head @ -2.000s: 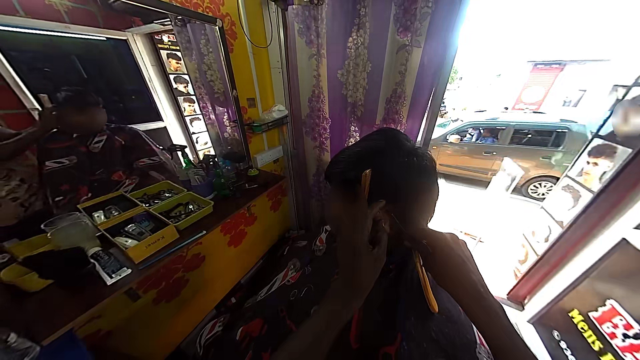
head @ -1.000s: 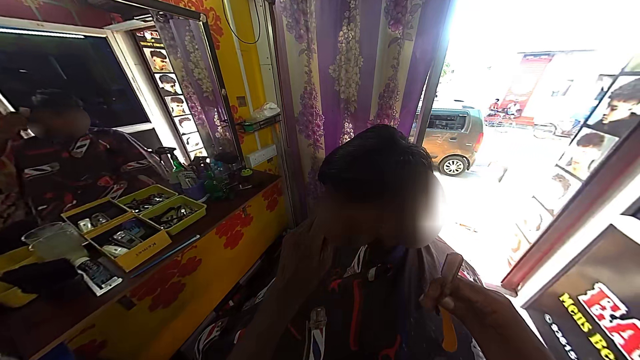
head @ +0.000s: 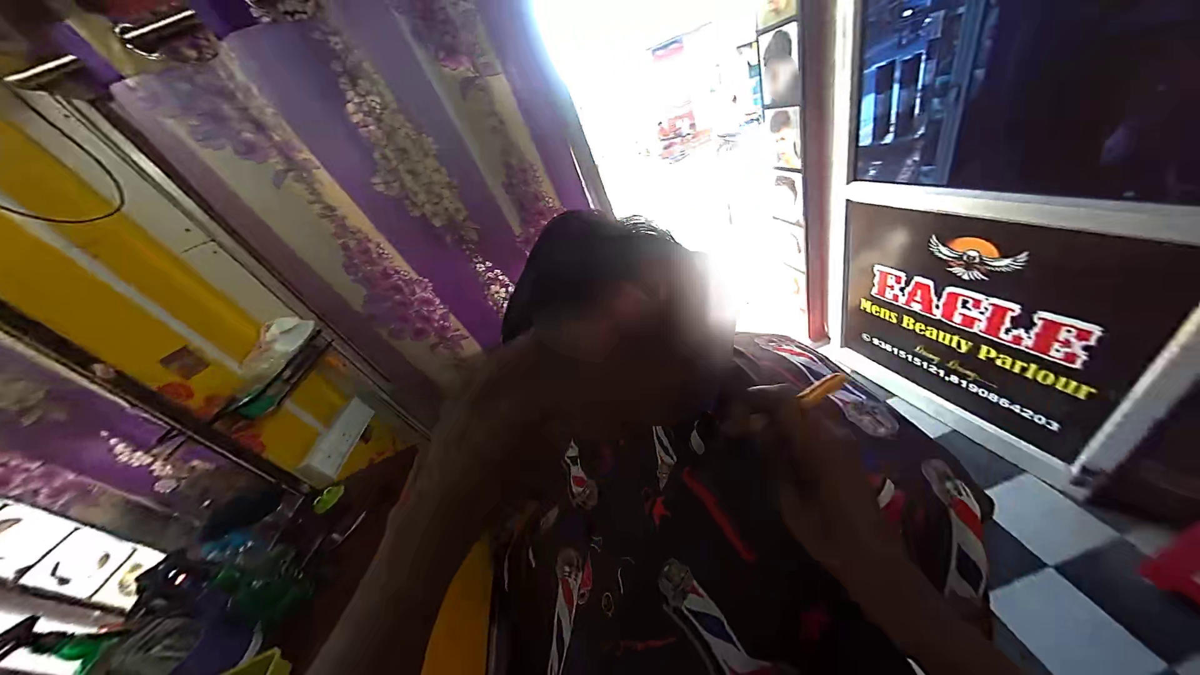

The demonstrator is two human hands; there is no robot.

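Note:
A seated person (head: 600, 272) with dark hair wears a dark barber's cape (head: 637, 553) printed with striped poles and red shapes. My left hand (head: 511, 384) lies against the side of the face, its fingers lost in deep shadow. By the chin, on the right, my right hand (head: 783, 422) is closed around a slim tool with an orange-yellow handle (head: 823, 389), apparently a straight razor. The handle's end sticks out above the fingers; the blade cannot be made out. Whether the tool touches the skin is too dark to tell.
A purple floral curtain (head: 403, 178) hangs behind the person, beside a bright doorway. Green bottles (head: 267, 581) and other items crowd the counter at lower left. A small wall shelf (head: 272, 375) holds a plastic bag. At right are a signboard (head: 975, 328) and checkered floor (head: 1059, 600).
My right hand, lower and away from the face a second ago, is now up near the chin with the tool. The view has swung right and tilted.

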